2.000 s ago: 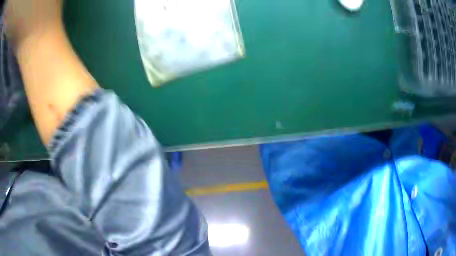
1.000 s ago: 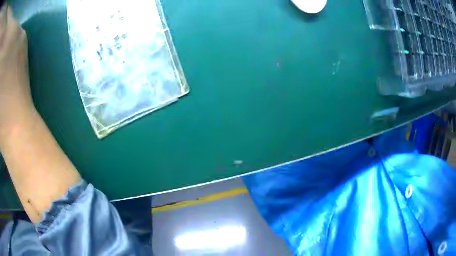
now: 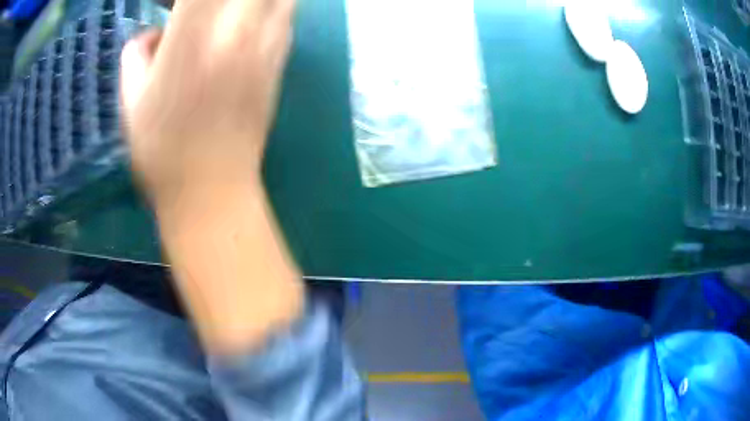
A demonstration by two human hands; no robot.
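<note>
My right hand (image 3: 210, 90) is blurred, palm down, with its fingertips partly cut off by the top edge. Its thumb is over or beside the right edge of a clear ribbed blister tray (image 3: 57, 123) at the left. Whether the hand holds anything cannot be told. The tray's pockets look dark and blurred, and their contents are unclear. A yellow-green strip (image 3: 37, 37) shows at the tray's upper left. My left hand is not in view.
A pale bagged sheet (image 3: 423, 115) lies flat on the green mat right of my hand. Two white oval pieces (image 3: 627, 78) touch end to end farther right. Another clear tray (image 3: 724, 131) is at the right edge. A person in a blue smock (image 3: 576, 353) sits at lower right.
The view has swung left, so the left tray now shows and the bagged sheet sits further right. My right hand appears further into the picture. Both white ovals now show.
</note>
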